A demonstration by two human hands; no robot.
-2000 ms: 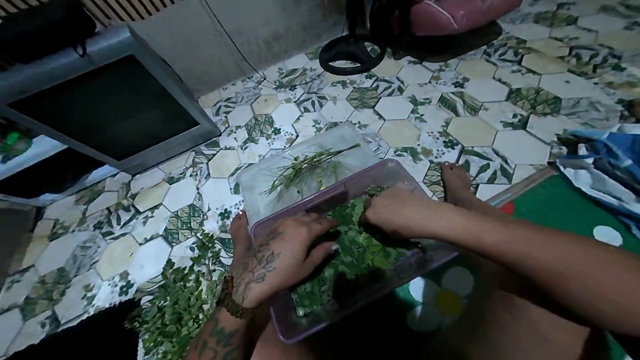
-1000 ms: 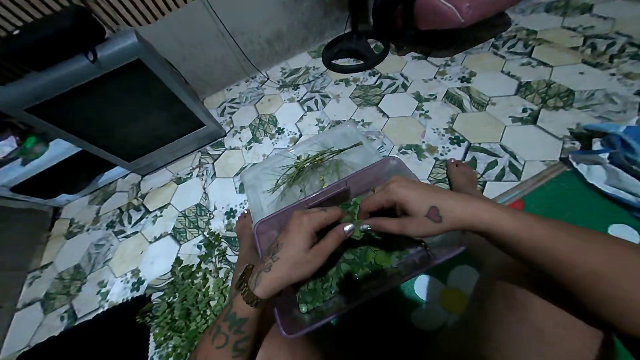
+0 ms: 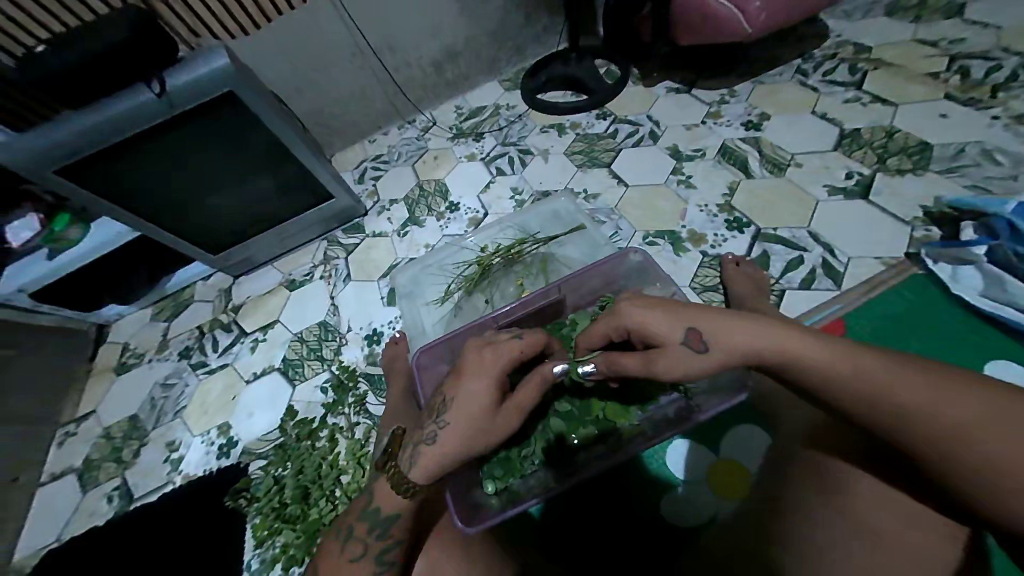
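Observation:
Over a purple-rimmed plastic container (image 3: 472,512) holding loose green leaves (image 3: 588,420), both hands meet. My left hand (image 3: 488,392), with a watch at its wrist, pinches a small leafy sprig (image 3: 578,364) between thumb and fingers. My right hand (image 3: 656,340) grips the same sprig from the other side, thumb tips almost touching. Behind the container lies a translucent flat lid (image 3: 424,296) with a bundle of thin bare green stems (image 3: 504,260) on it. A heap of leafy stems (image 3: 308,472) rests on the floor to the left of my left forearm.
An old box television (image 3: 200,176) stands on a low shelf at the left. A black round base (image 3: 574,80) is on the tiled floor (image 3: 652,208) ahead. A green mat (image 3: 904,320) with flower print lies at the right, beside a blue and white plastic bag (image 3: 976,256).
My right hand has come up from the leaves in the container. The two hands have drawn together, and a sprig is now between their fingertips.

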